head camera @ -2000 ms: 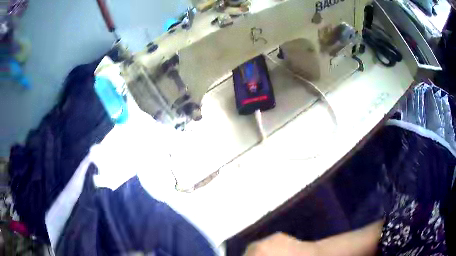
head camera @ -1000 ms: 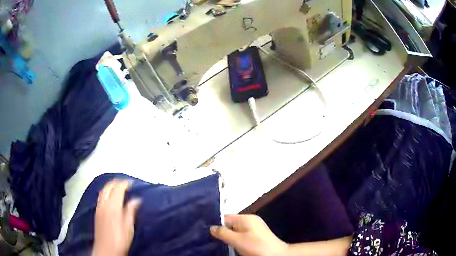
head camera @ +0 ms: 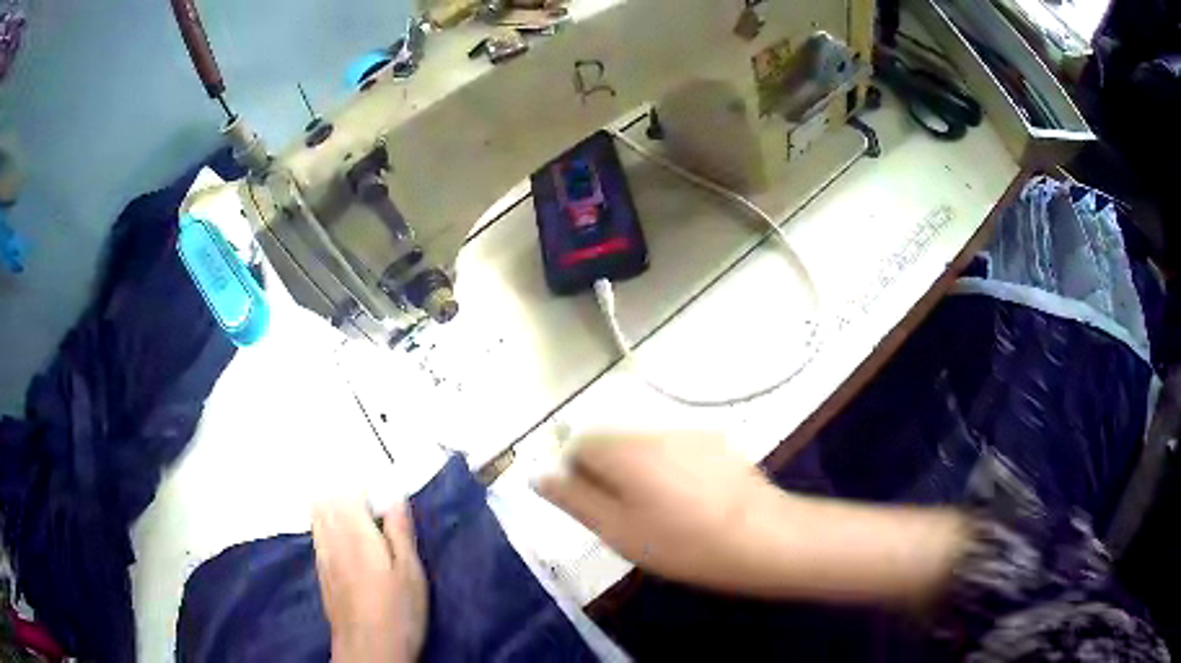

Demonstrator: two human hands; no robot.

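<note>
A navy fabric panel (head camera: 473,570) with a pale edge lies at the table's front left. My left hand (head camera: 369,583) rests flat on it, fingers together; whether it grips the cloth cannot be told. My right hand (head camera: 648,499) is blurred above the table, right of the panel's pale edge, fingers bent; nothing clear shows in it. The cream sewing machine (head camera: 570,123) spans the top. Its needle area (head camera: 402,330) lies beyond my left hand, and the cloth's far part is washed out by the lamp (head camera: 223,279).
A smartphone (head camera: 589,214) with a white cable (head camera: 809,279) lies under the machine arm. Black scissors (head camera: 939,104) and a tray (head camera: 1023,97) are at far right. Dark fabric (head camera: 110,363) is heaped at left. White-edged panels (head camera: 1036,376) hang at right.
My right hand has left the panel's pale edge and moved up over the table. My left hand has shifted right, and the panel's near corner is turned. The view has shifted slightly.
</note>
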